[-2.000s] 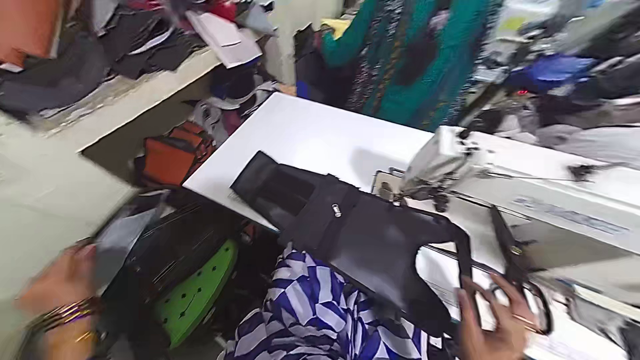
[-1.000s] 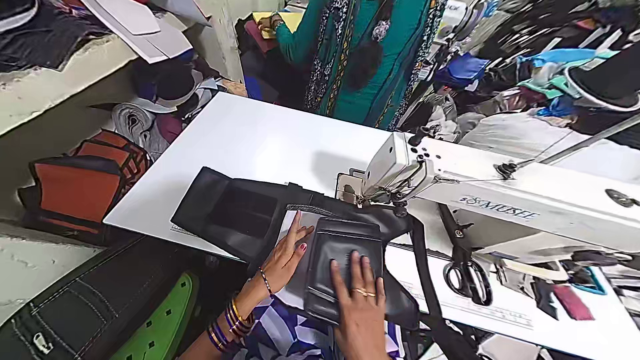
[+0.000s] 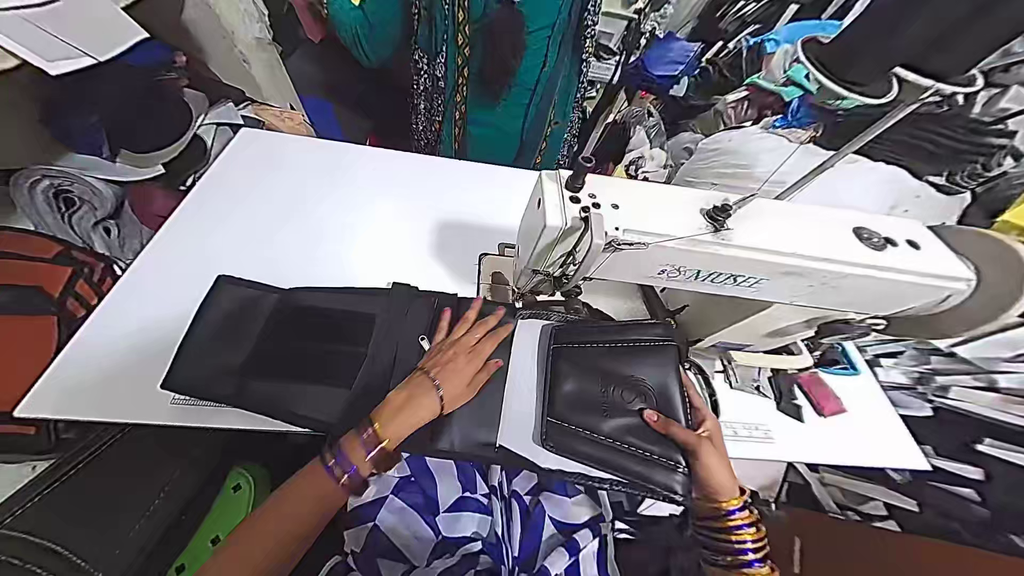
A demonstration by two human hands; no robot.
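Note:
A black bag panel with a zipper pull lies across the front of the white sewing table. My left hand rests flat on it, fingers spread, left of the needle area. A black stitched pocket piece with an embossed logo and a white backing forms its right part. My right hand grips the pocket's right edge, thumb on top and fingers partly hidden behind. The white industrial sewing machine stands just behind the work, its needle and presser foot close to the panel's far edge.
The white tabletop extends left and behind. A person in teal clothing stands beyond it. Scraps and a small red piece lie at the right, with heaps of cut material behind. A green plastic piece and dark bags are at lower left.
My right hand has moved from the pocket's face to its right edge. My left hand has moved off the white backing onto the black panel. The scissors seen earlier are now mostly hidden.

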